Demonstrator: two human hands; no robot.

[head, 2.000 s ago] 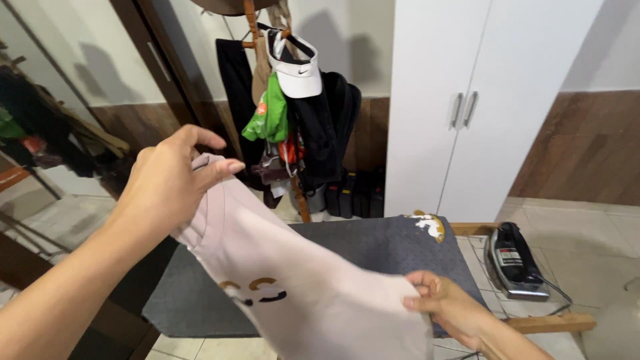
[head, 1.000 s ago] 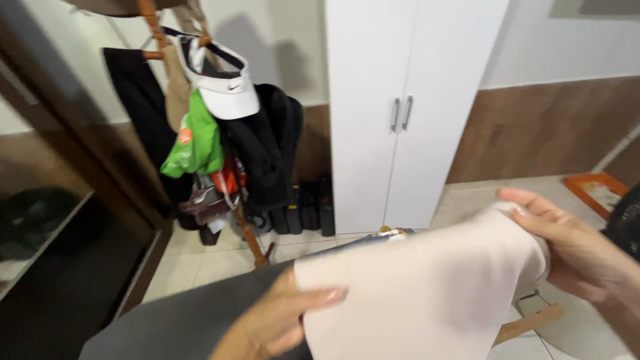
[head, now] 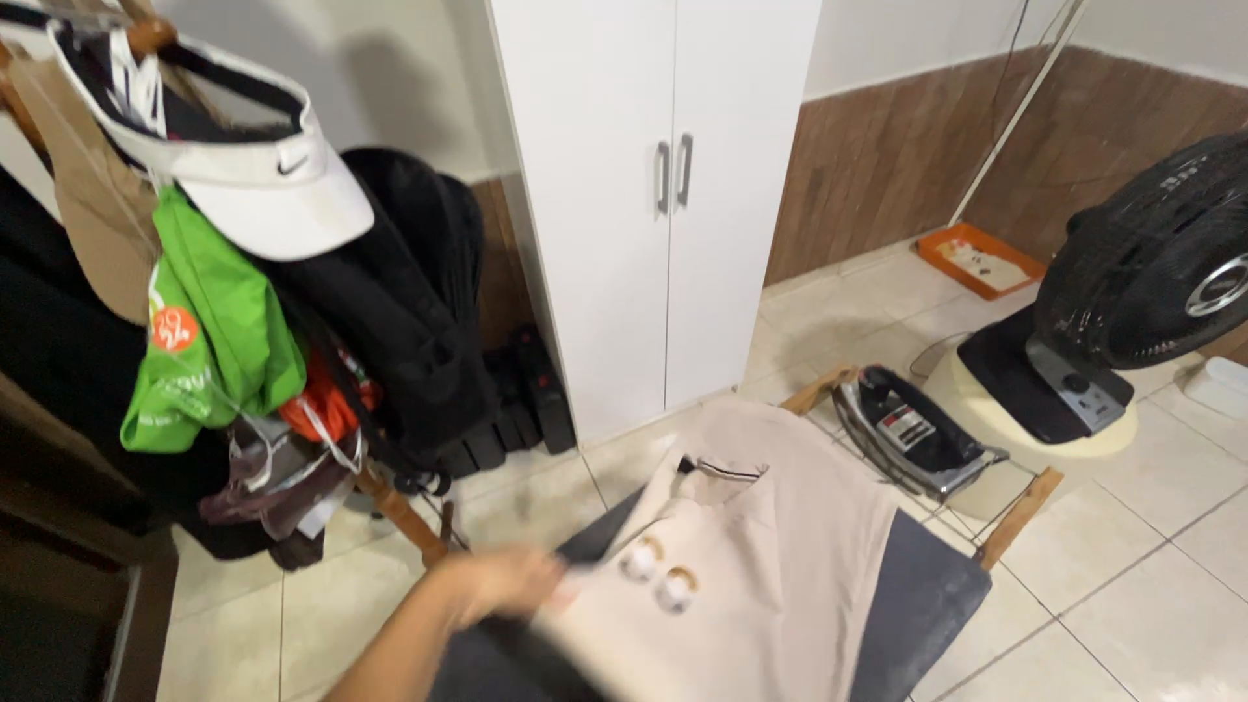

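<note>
A light beige shirt (head: 741, 546) with a printed design on its front lies over the dark grey ironing board (head: 926, 604), its collar toward the far end. My left hand (head: 512, 585), blurred, is at the shirt's left edge and appears to pinch the fabric. My right hand is out of the picture. Beyond the board's right end, a clothes iron (head: 907, 429) rests on the wire iron stand with wooden rails.
Caps, bags and a white visor (head: 283, 185) hang on a wooden coat rack at the left. A white cabinet (head: 624, 244) stands behind the board. At the right are a black fan (head: 1160, 253) on a cream base and an orange tray (head: 975, 261) on the floor.
The shirt, held up between both hands earlier, now lies on the board. My right hand has left the view. The view has swung right, bringing in the fan.
</note>
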